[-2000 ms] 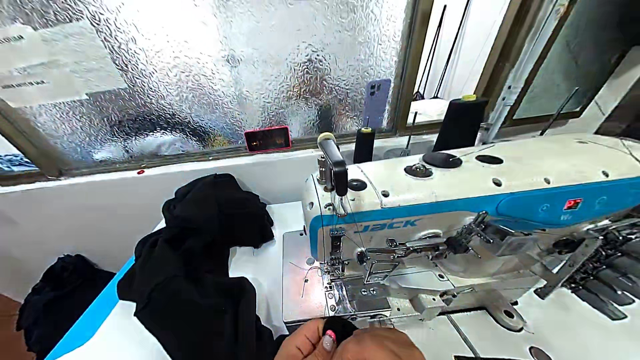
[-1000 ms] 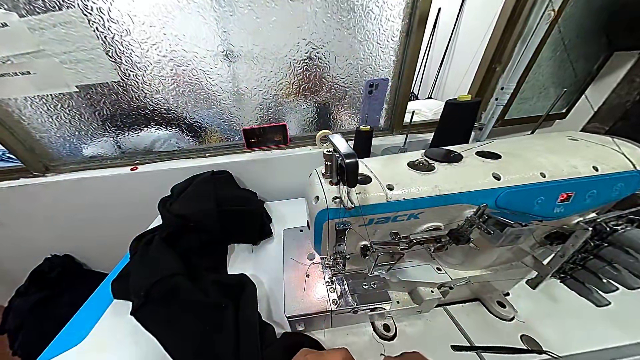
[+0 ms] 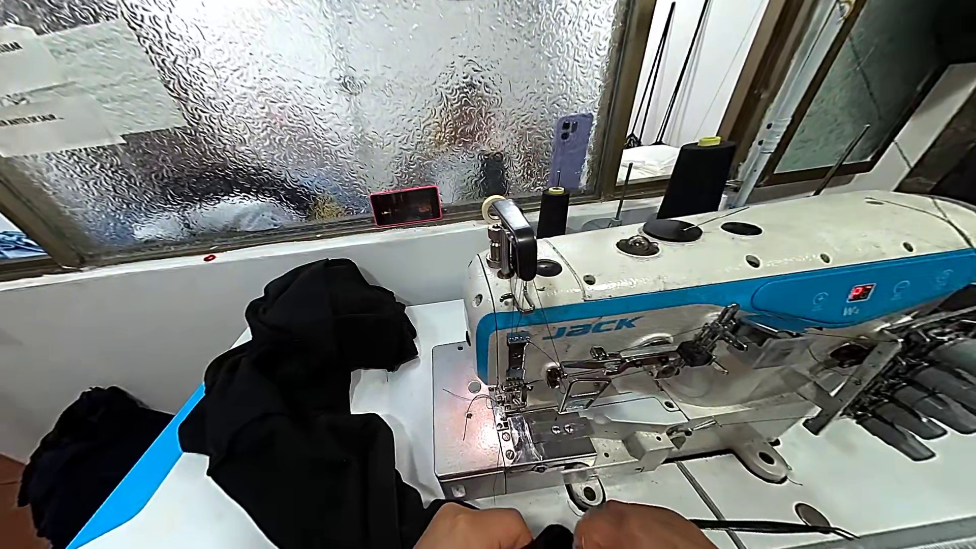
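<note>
My left hand (image 3: 474, 528) and my right hand (image 3: 639, 526) are side by side at the bottom edge, with fingers mostly cut off by the frame. Both pinch a small bunch of black fabric (image 3: 552, 537) between them. The rest of the black cloth (image 3: 305, 427) lies heaped to the left on the white table. Just beyond my hands stands a Jack industrial sewing machine (image 3: 656, 335). Its lit needle area and metal bed plate (image 3: 461, 427) hold no cloth, and loose thread ends lie on the plate.
Black tweezers (image 3: 770, 526) lie right of my right hand. Thread cones (image 3: 697, 179) stand behind the machine. A red-edged phone (image 3: 406, 206) and a purple phone (image 3: 572, 149) lean on the window. Another dark cloth pile (image 3: 91, 465) is beyond the table's blue left edge (image 3: 141, 469).
Both hands dropped low in the view, then came back up slightly with black fabric between them. The tweezers, not visible two seconds ago, now show beside my right hand.
</note>
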